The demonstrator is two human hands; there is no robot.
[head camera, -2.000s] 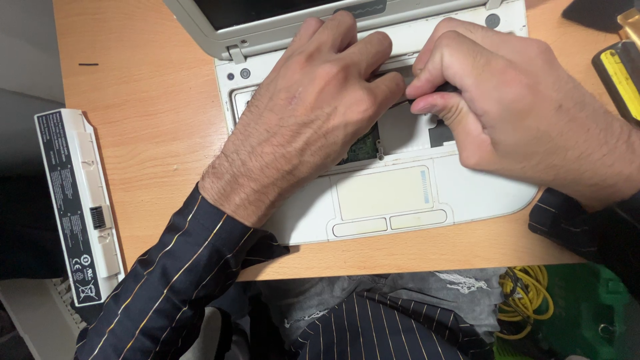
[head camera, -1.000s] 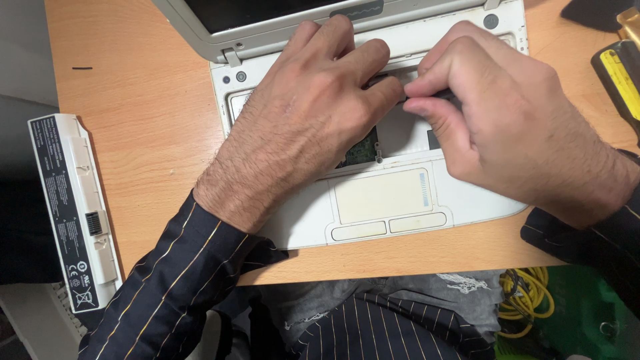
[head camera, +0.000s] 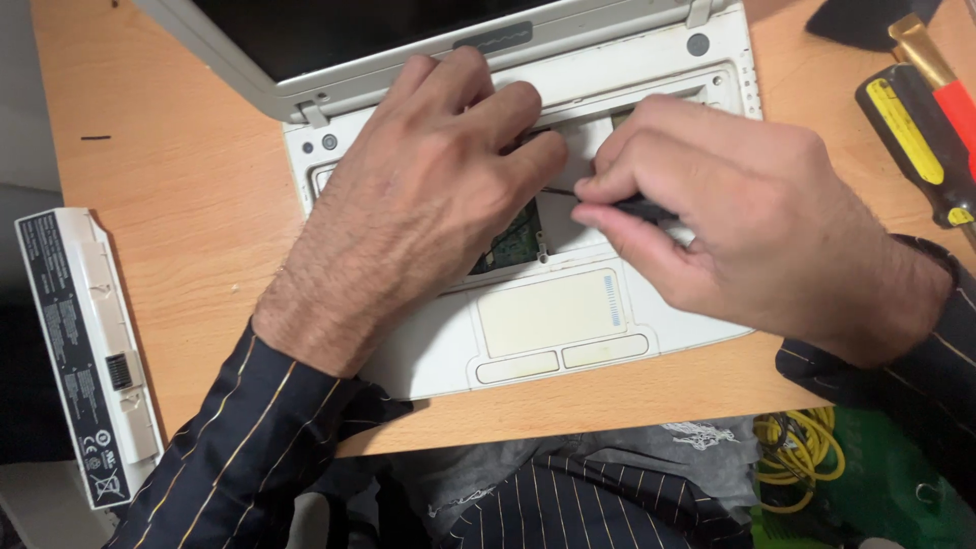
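A white laptop (head camera: 686, 324) lies open on the wooden table, its keyboard bay uncovered. Part of a green circuit board (head camera: 518, 242) shows in the bay beside a pale metal plate (head camera: 568, 221). My left hand (head camera: 427, 183) rests over the left of the bay, fingers bent; whether its hidden fingertips hold anything cannot be seen. My right hand (head camera: 709, 206), over the right of the bay, pinches a thin dark tool (head camera: 560, 191) between thumb and forefinger. The tool's tip points left toward my left fingers. Below the bay is the touchpad (head camera: 545, 313).
A white laptop battery pack (head camera: 99, 305) lies at the table's left edge. At the right are a black and yellow tool handle (head camera: 907, 130) and a red-handled brush (head camera: 953, 107). The laptop's raised screen (head camera: 343, 30) stands behind my hands. A coiled yellow cable (head camera: 820, 457) is below the table.
My right hand has drawn slightly back to the right from my left fingers, and more of the thin tool shows between them. My left hand stays over the bay.
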